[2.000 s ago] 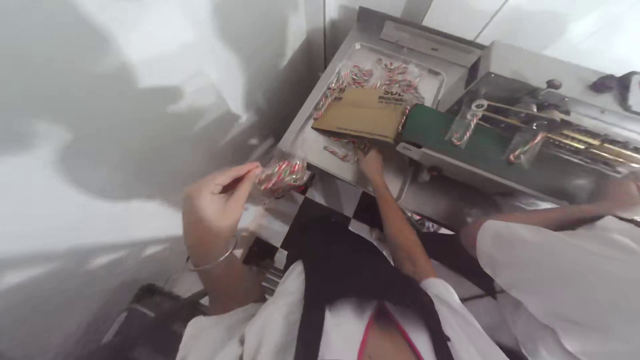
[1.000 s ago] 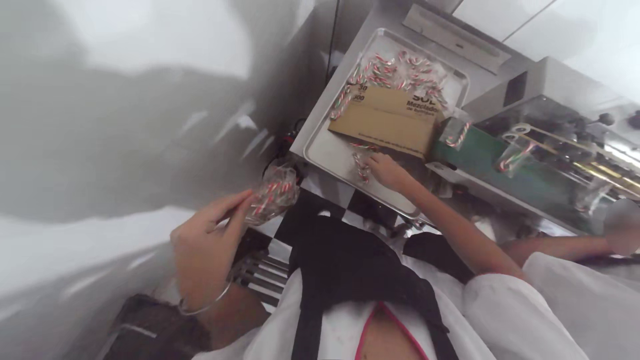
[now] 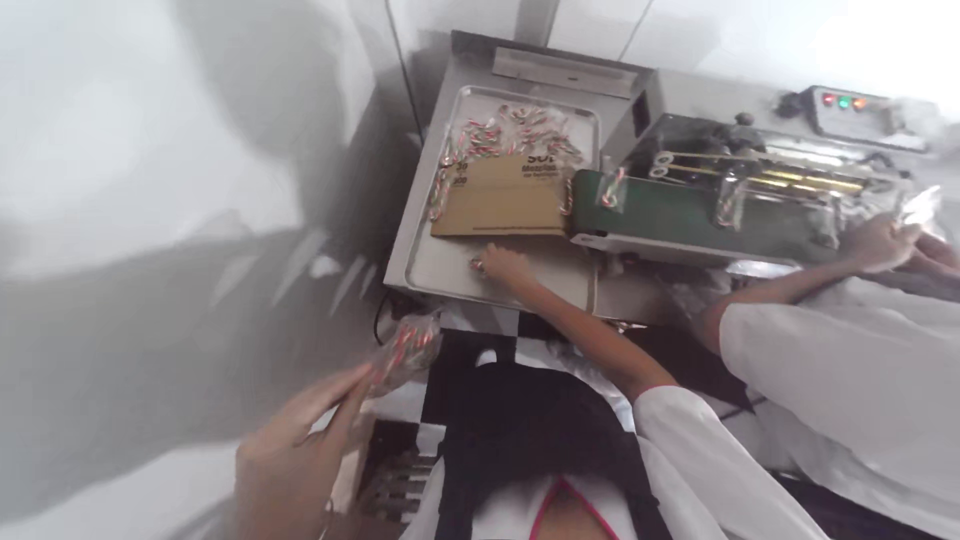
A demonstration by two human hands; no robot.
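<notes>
My left hand grips a clear plastic bag of striped candy canes by its edge, out in front of the wall side. Over the near part of a metal tray, my right hand has its fingers closed around a small wrapped candy cane, partly hidden by them. A flattened cardboard piece lies across the tray, just beyond that hand. Behind it is a pile of wrapped candy canes, and more lie along the tray's left side.
Right of the tray runs a band sealer's green conveyor belt carrying bagged candy canes. A co-worker's hands are at its far right end. A wall rises on the left. Metal racks stand low at my left.
The candy canes that lay near my right hand on the near part of the tray are down to the one at its fingers. My left hand still holds the bag. The view has shifted.
</notes>
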